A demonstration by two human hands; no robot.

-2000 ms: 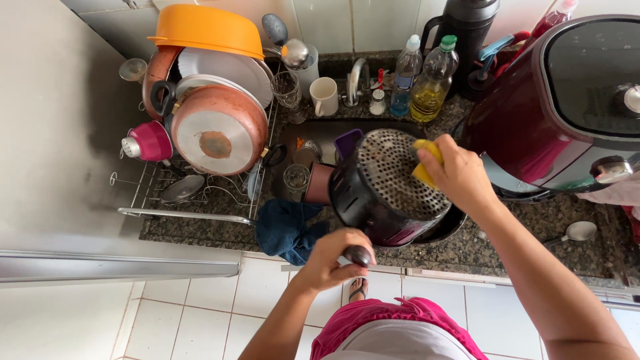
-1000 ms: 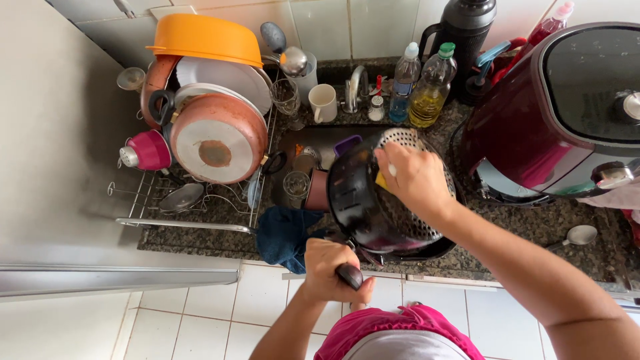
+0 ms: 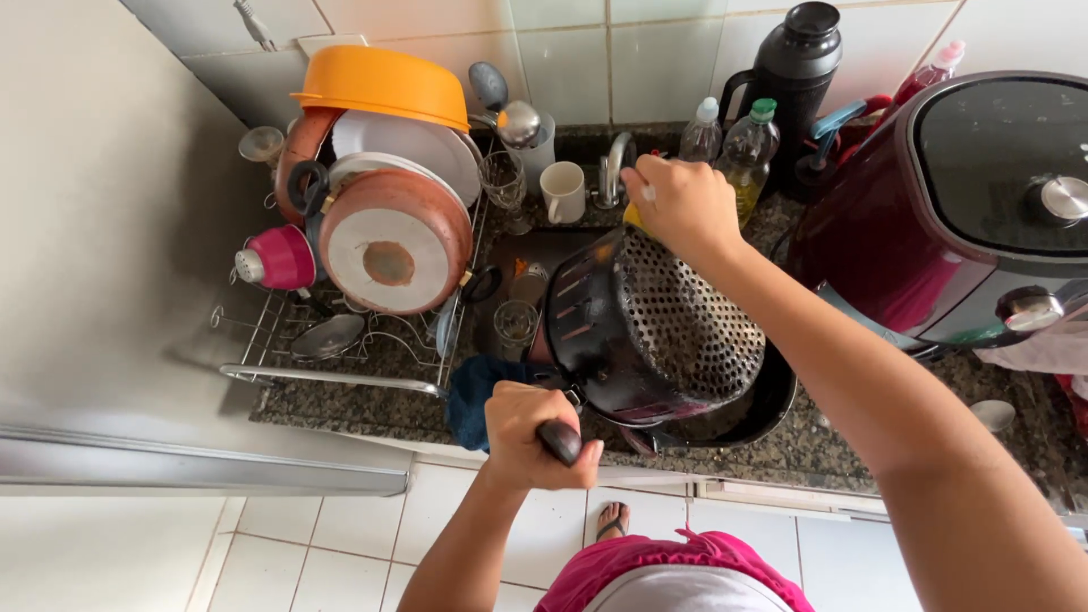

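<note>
My left hand (image 3: pixel 540 438) is closed around the dark handle (image 3: pixel 559 442) of a black air fryer basket (image 3: pixel 595 331). The basket is tipped on its side over the sink, its perforated metal bottom (image 3: pixel 688 323) facing up and to the right. At the far upper edge of that bottom, my right hand (image 3: pixel 684 200) presses a yellow sponge (image 3: pixel 634 218), mostly hidden under the fingers. Below and to the right of the basket, a black pan-like container (image 3: pixel 778 395) rests on the granite counter.
A loaded dish rack (image 3: pixel 340 378) stands left, near a blue cloth (image 3: pixel 476 399). Glasses (image 3: pixel 516 321) sit in the sink (image 3: pixel 501 255). Behind are a mug (image 3: pixel 563 192), faucet (image 3: pixel 614 170), bottles (image 3: pixel 748 153) and black thermos (image 3: pixel 790 76). A dark red air fryer (image 3: pixel 918 229) stands right.
My right hand has moved with the sponge across the perforated bottom to its far upper edge. The basket has shifted and changed its tilt, with my left hand still on the handle.
</note>
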